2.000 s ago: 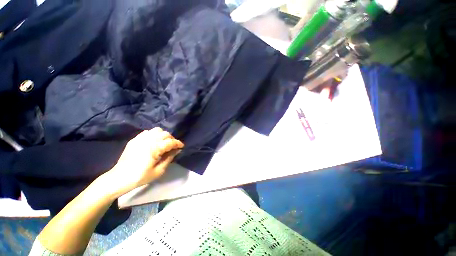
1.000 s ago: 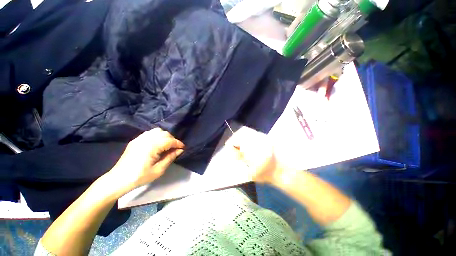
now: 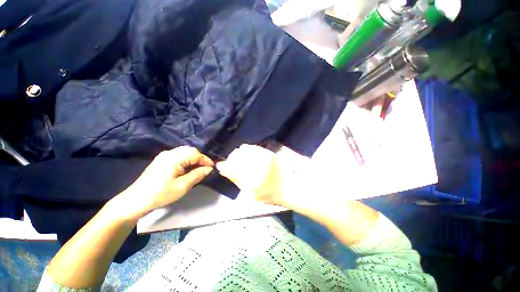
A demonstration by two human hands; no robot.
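A dark navy coat point(image 3: 102, 34) lies on the white table with its shiny crinkled lining point(image 3: 188, 74) facing up and a flat matt hem band point(image 3: 273, 102) beside it. My left hand point(image 3: 174, 174) pinches the coat's edge between thumb and fingers. My right hand point(image 3: 251, 171) is brought up against the left fingertips, its own fingertips closed together at the same edge. A needle or thread between the fingertips cannot be made out now.
The white table point(image 3: 393, 154) has its front edge near my body. A slim dark-red tool point(image 3: 353, 145) lies on the right. Beyond it are a metal flask point(image 3: 388, 74), a red-and-yellow small item point(image 3: 388, 104) and a green cylinder point(image 3: 365, 37). A blue crate point(image 3: 456, 142) stands right of the table.
My right hand was out of view, came in holding a needle-like glint out to the right, and has now moved left to meet my left hand. My left hand keeps its pinch.
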